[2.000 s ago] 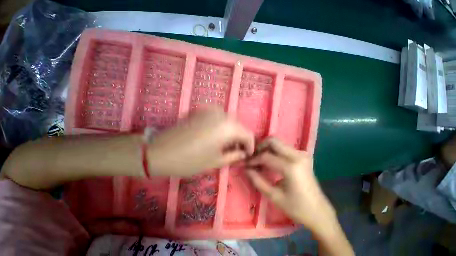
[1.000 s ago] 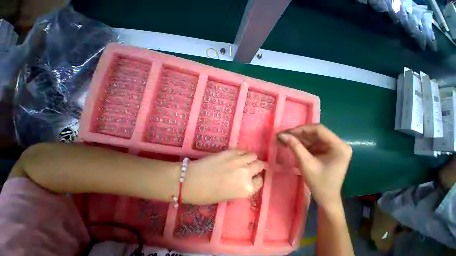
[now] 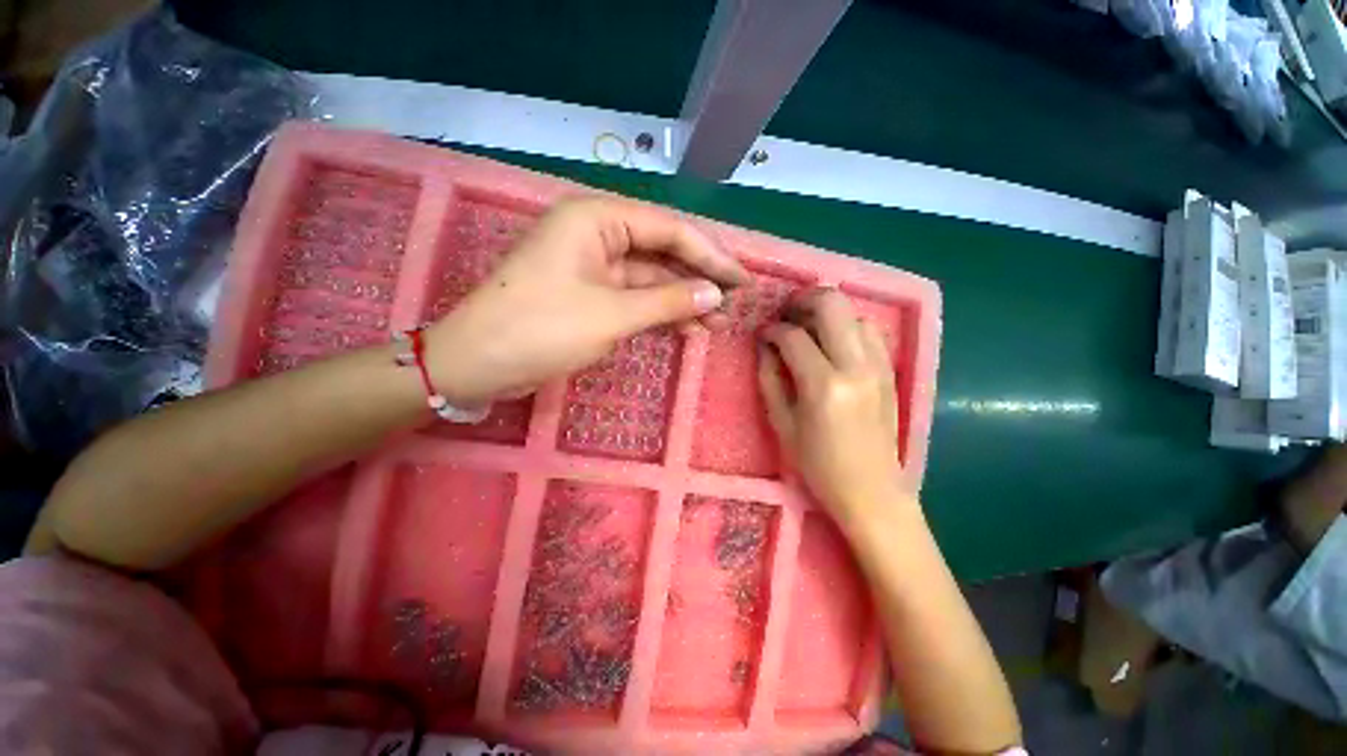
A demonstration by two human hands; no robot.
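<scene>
The pink foam tray [image 3: 672,476] lies in front of me. Its far pockets hold rows of small shiny metal parts [image 3: 618,396]; its near pockets hold loose dark heaps [image 3: 576,598]. My left hand [image 3: 554,303], with a bracelet, reaches over the far pockets. Its thumb and forefinger are pinched at the fourth far pocket, by the rows at its far end; what they pinch is too small to make out. My right hand [image 3: 839,392] is over the divider right of that pocket, its curled fingertips on something small and dark, partly hidden.
A clear plastic bag [image 3: 111,222] lies left of the tray. A white rail [image 3: 946,194] and grey post [image 3: 761,81] stand beyond it on the green bench [image 3: 1019,347]. White boxes [image 3: 1234,303] stand at right, near a seated person's sleeve [image 3: 1226,583].
My left hand has risen from the near pockets to the fourth far pocket. My right hand has moved left and away from me to meet it. The view has shifted slightly.
</scene>
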